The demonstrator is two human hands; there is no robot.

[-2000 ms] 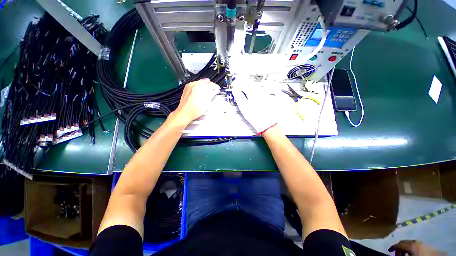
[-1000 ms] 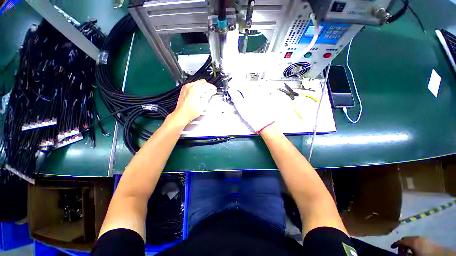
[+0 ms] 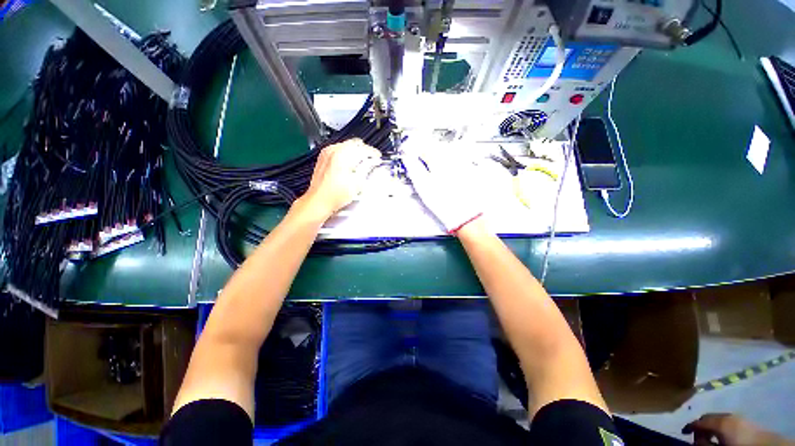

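My left hand (image 3: 342,179) is bare, its fingertips closed together at the small metal fixture (image 3: 398,165) under the machine head. My right hand (image 3: 446,187) wears a white glove with a red cuff, its fingers at the other side of the fixture. What the fingertips hold is too small and overexposed to tell. The silver-framed machine (image 3: 392,65) stands over them with its vertical head just above the fixture. Black cable leads (image 3: 253,165) run in coils from the left up to my left hand and behind it. The white base plate (image 3: 540,213) lies under both hands.
Yellow-handled cutters (image 3: 536,170) lie right of my glove. The control box (image 3: 558,70) and phone (image 3: 597,155) stand farther right. A pile of black cables (image 3: 96,139) lies at left. Cardboard boxes (image 3: 96,366) and a blue bin (image 3: 322,375) are below. Another person's hand (image 3: 728,431) shows bottom right.
The view has shifted slightly. Both hands stay at the fixture, with no clear change in their hold.
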